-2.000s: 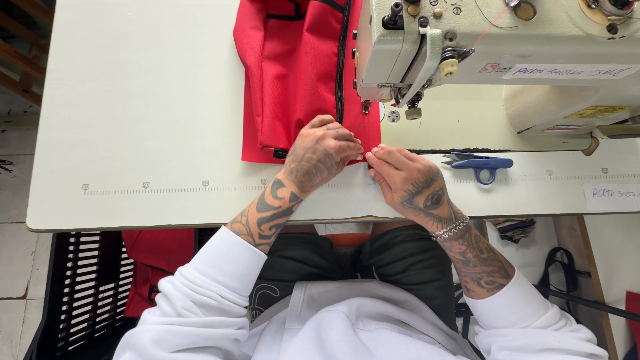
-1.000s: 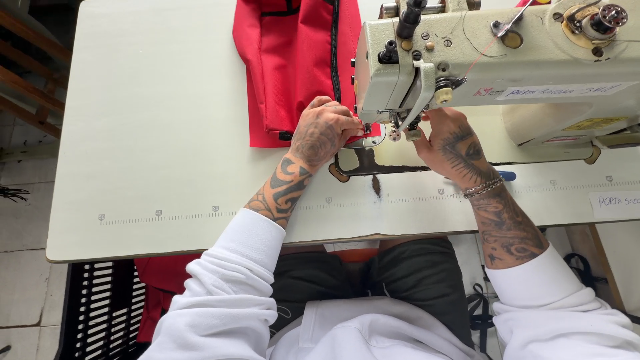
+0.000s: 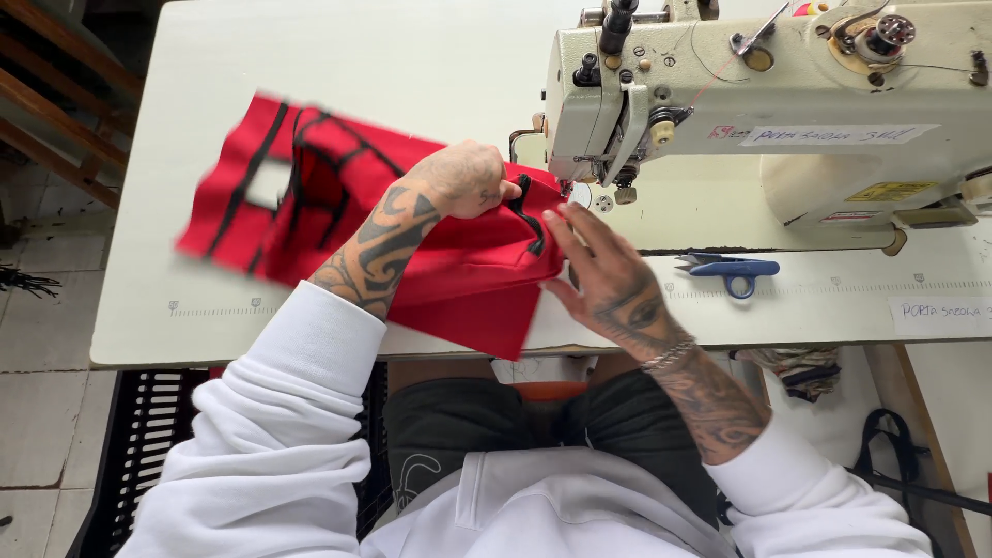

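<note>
A red fabric piece with black trim and a zipper [image 3: 434, 271] lies turned sideways on the sewing table, its left part blurred. My left hand [image 3: 461, 180] grips a fold of it near the black zipper end, fingers curled under and partly hidden. At the fabric's right edge is my right hand [image 3: 593, 267], fingers apart; its fingertips are at the edge, and whether they touch it I cannot tell. Just above, the needle and presser foot area of the industrial sewing machine [image 3: 659, 93] meets the fabric's upper right corner.
Blue-handled thread snips [image 3: 732, 267] lie right of my right hand. The white table [image 3: 132, 325] has a printed ruler along its front edge. Below it at the left stands a black plastic crate [image 3: 132, 449]. Black straps [image 3: 891, 449] hang at the lower right.
The red fabric has turned from lengthwise to sideways, swinging left and toward me. My right hand has come away from the machine head to the fabric's edge. The snips, largely covered a second ago, show again.
</note>
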